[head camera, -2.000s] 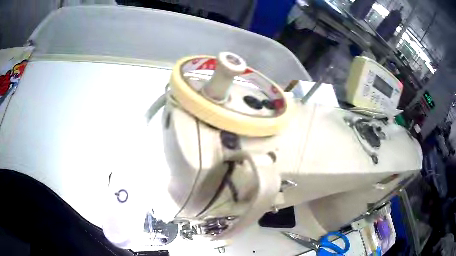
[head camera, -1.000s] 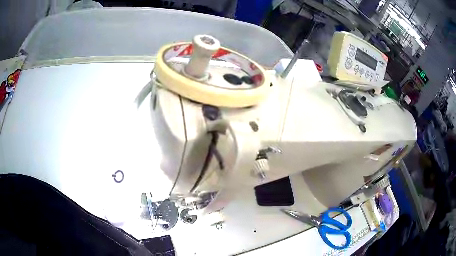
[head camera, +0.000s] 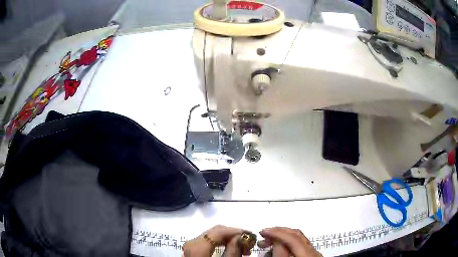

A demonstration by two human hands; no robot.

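Note:
My left hand [head camera: 213,241] is at the bottom edge, partly cut off, with a small round brass-coloured piece [head camera: 247,239], possibly a bobbin case, in its fingertips. My right hand [head camera: 291,242] is just right of it, fingers curled and fingertips close to the piece; whether it grips anything is unclear. The dark garment [head camera: 135,150] lies at the left, its narrow end near the needle area. The cream sewing machine head [head camera: 311,65] stands behind, with the presser foot and needle area [head camera: 246,130] above the shiny plate [head camera: 203,145].
Blue-handled scissors [head camera: 394,201] lie at the right, blades pointing left. A flat black rectangle [head camera: 340,136] lies under the arm. A tape roll [head camera: 241,27] rests on the head. A printed scale [head camera: 346,241] runs along the front edge. The control panel [head camera: 407,22] is at upper right.
The view has shifted down and left, bringing more of the garment and the front edge into sight. Both hands now show at the bottom with the small round piece.

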